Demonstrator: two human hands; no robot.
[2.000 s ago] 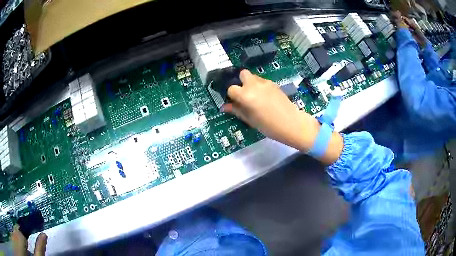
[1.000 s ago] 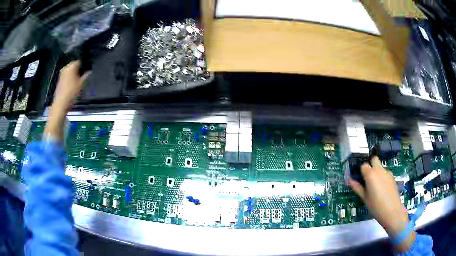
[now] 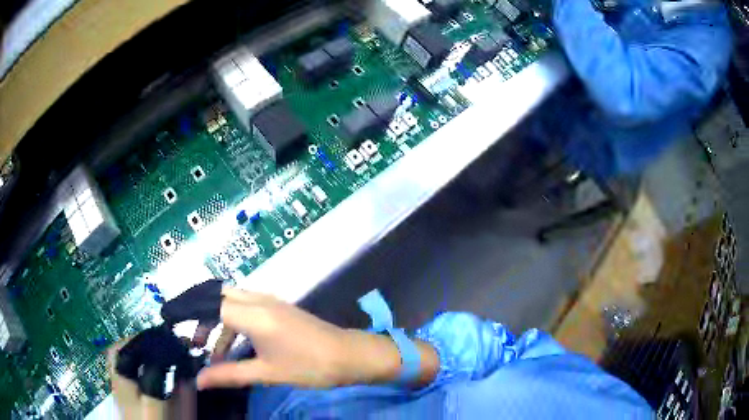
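My right hand [image 3: 275, 338], with black finger covers and a light blue wrist strap, is at the lower left, in front of the board's metal edge. My left hand [image 3: 144, 373] meets it, cut off by the bottom edge, its fingertips also black. Small bright silver or white pieces [image 3: 187, 330] show between the fingertips; blur hides which hand holds them. The green circuit board [image 3: 148, 205] runs diagonally behind. A dark block relay [image 3: 279, 131] stands against the front end of a white block row [image 3: 246, 82].
A wide silver rail [image 3: 386, 193] borders the boards. More white blocks [image 3: 89, 215] and dark relays [image 3: 327, 57] stand on them. A brown carton [image 3: 78, 61] is at the upper left. Another person's blue sleeve [image 3: 620, 61] is at the upper right.
My right hand has left the dark relay by the white blocks and moved toward me. My left hand has come back from the bins to meet it. The view has turned right.
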